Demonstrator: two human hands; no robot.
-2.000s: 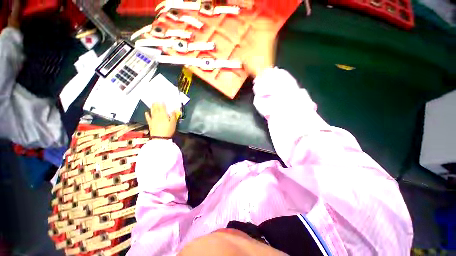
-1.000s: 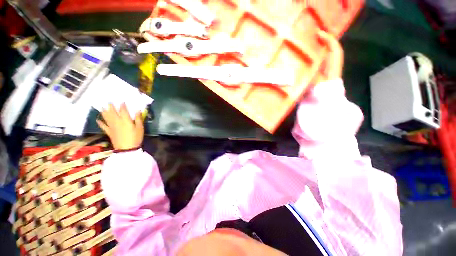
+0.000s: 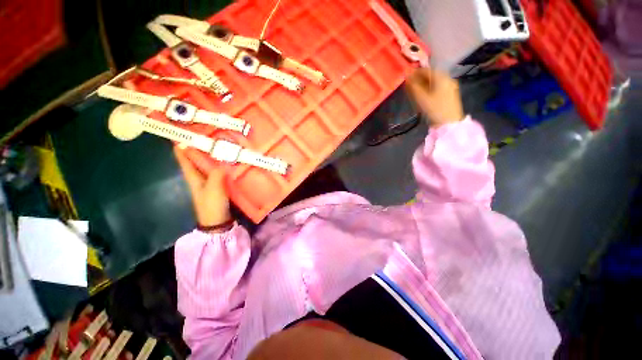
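Note:
A red compartment tray (image 3: pixel 320 126) lies tilted across the bench's front edge. Several cream-strapped watches (image 3: pixel 181 110) lie across its left part, case backs mostly up. The nearest watch (image 3: pixel 227 150) shows a pale face, with a round cream disc (image 3: pixel 127 123) by its strap end. Another watch (image 3: pixel 414 50) lies along the tray's right edge. My left hand (image 3: pixel 205 184) grips the tray's near left edge. My right hand (image 3: pixel 438 97) is slightly blurred at the right edge, by that watch's strap end; whether it holds strap or tray is unclear.
A white box machine (image 3: pixel 457 31) stands beyond the tray's right corner, with another red tray (image 3: pixel 574 60) farther right. A white paper slip (image 3: pixel 53 249) lies at left by yellow-black tape. Part of a watch-covered tray shows at lower left. A blue object is on the floor at right.
The view has swung right. My left hand has left the paper slip and is now at the tray. My right hand has moved along the tray to its right edge. The tray is nearer me.

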